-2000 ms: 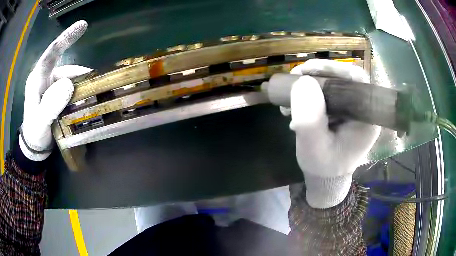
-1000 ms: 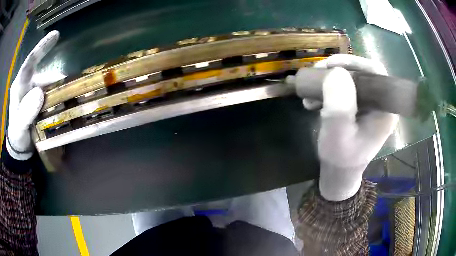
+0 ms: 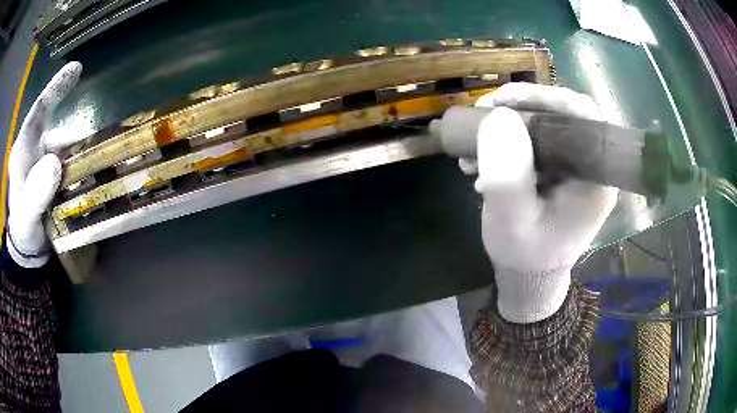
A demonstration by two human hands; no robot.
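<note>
A long brass-coloured metal housing (image 3: 347,81) stands on edge on the mat, its slotted side with dark gaps and orange tape strips upward and a silver flange (image 3: 267,187) along the near edge. My left hand (image 3: 34,189), in a white glove, holds its left end, thumb at the near corner and fingers behind. My right hand (image 3: 537,193), gloved, grips a grey dispensing syringe (image 3: 578,149) lying nearly level, its nose pointing left over the right part of the slots. The needle is too blurred to place exactly. A clear hose (image 3: 718,187) runs from the syringe's green back end.
The dark green bench mat (image 3: 267,274) has its front edge near my body. More metal bars (image 3: 101,22) lie at the back left. A white sheet (image 3: 614,20) lies at the back right. A blue bin (image 3: 618,323) is below the bench at the right.
The housing and my left hand have shifted left in the picture since the first frame. My right hand with the syringe moved right, then back left along the slots.
</note>
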